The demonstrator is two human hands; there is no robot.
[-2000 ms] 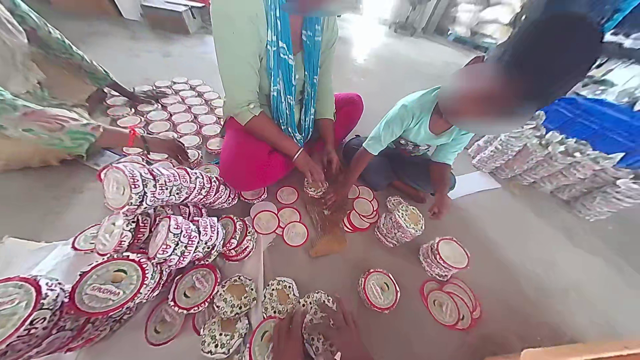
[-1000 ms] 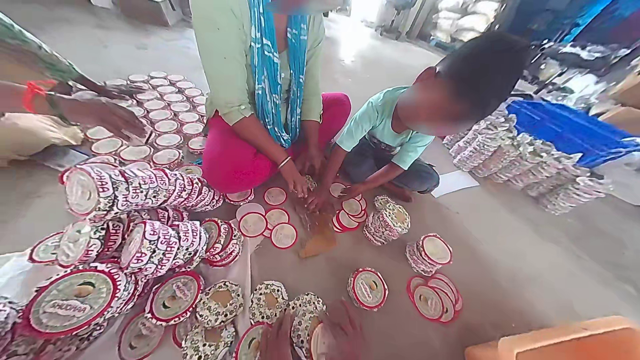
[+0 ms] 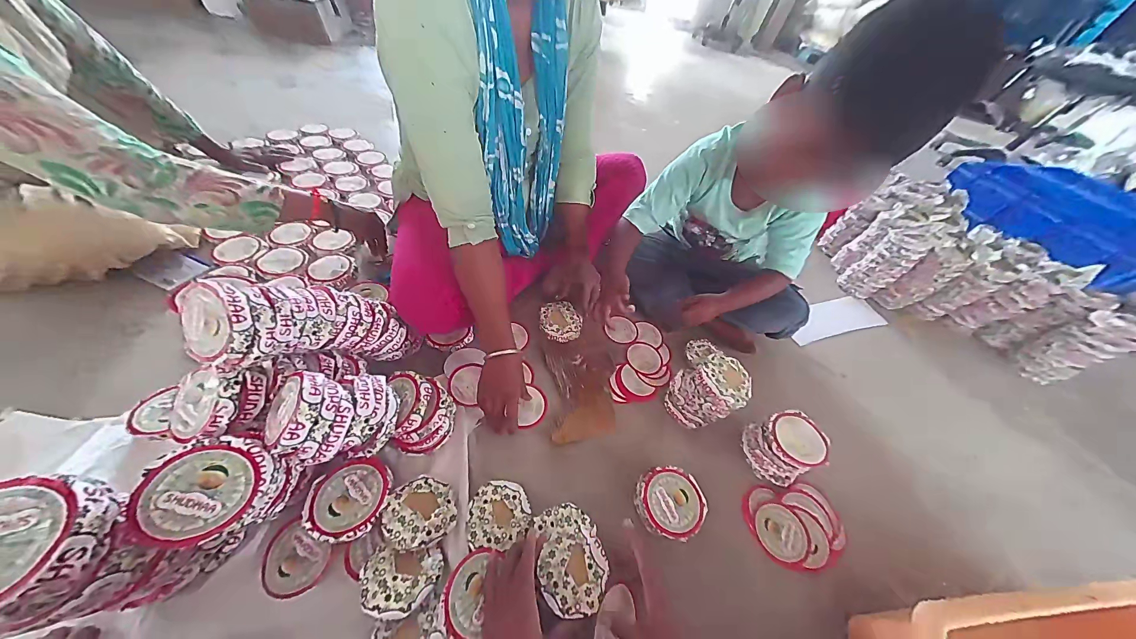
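Observation:
My left hand is at the bottom centre, its fingers against a patterned paper-wrapped round packet with a brown centre. On the packet's other side is my right hand, blurred; a small pale round piece shows beside it. Whether either hand grips the packet cannot be told. Left of my left hand stands a red-rimmed round label. More wrapped packets lie just beyond. A packet with a red-rimmed label rests on the floor to the right, near a loose pile of round labels.
Stacked wrapped packets fill the left side. Across from me, a person reaches toward labels beside a brown sheet; another person sits alongside. A third person's arms come from the left. An orange container edge is at lower right.
The person across from me has moved one hand toward the labels nearer me, leaving a wrapped packet visible on the floor. The person beside them has drawn one hand back.

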